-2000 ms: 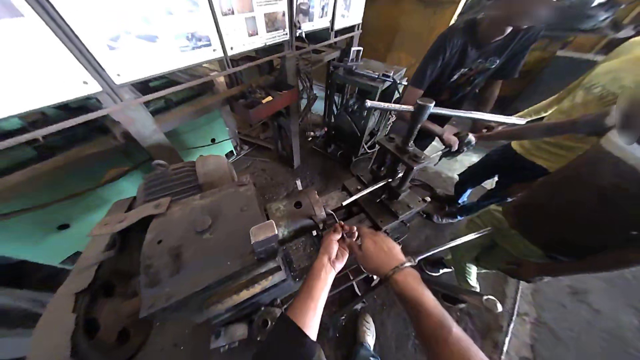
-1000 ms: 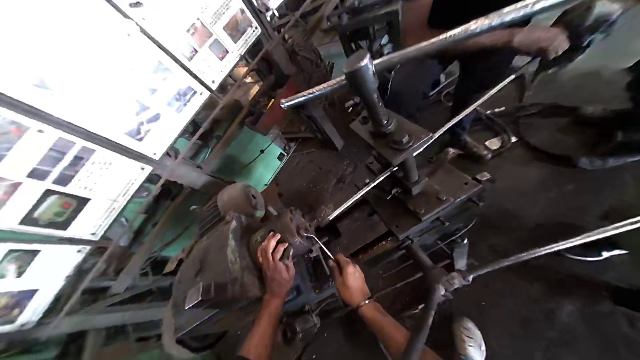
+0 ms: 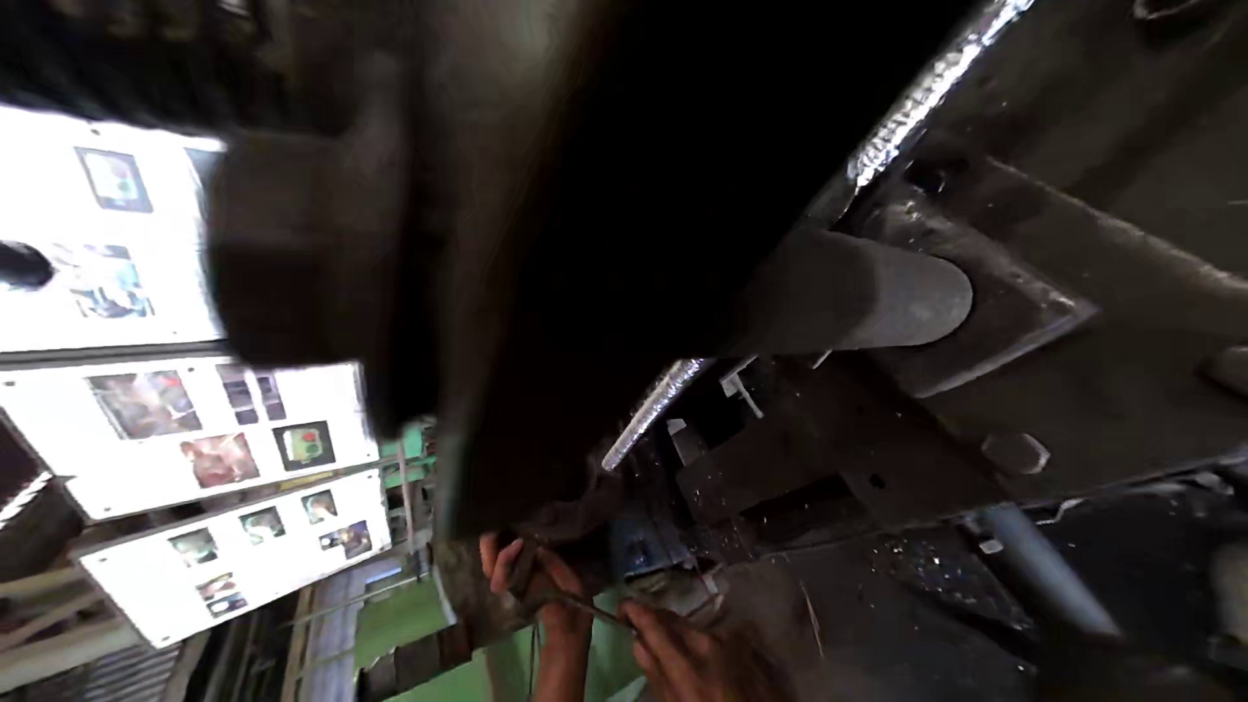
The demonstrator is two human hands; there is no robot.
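Low in the view, my left hand (image 3: pixel 551 595) has its fingers curled at a dark metal part of the machine; whether it grips that part is hard to tell. My right hand (image 3: pixel 682 648), just right of it, is closed on a thin metal rod (image 3: pixel 590 609) whose far end reaches toward the left hand. Above the hands, the end of a bright ribbed metal bar (image 3: pixel 653 414) points down at the dark machine. A thick round steel post (image 3: pixel 897 292) stands on a plate to the right. Deep shadow hides much of the machine.
A large dark, blurred shape fills the upper middle, very near the camera. White boards with pictures (image 3: pixel 234 429) hang at the left. A machine bed with a hex bolt (image 3: pixel 1014 453) spans the right, with a grey pipe (image 3: pixel 1053 570) below it.
The view has tilted strongly and moved much nearer the post and bar. Two seconds ago my hands were together; one second ago they were apart, the right one on a thin rod.
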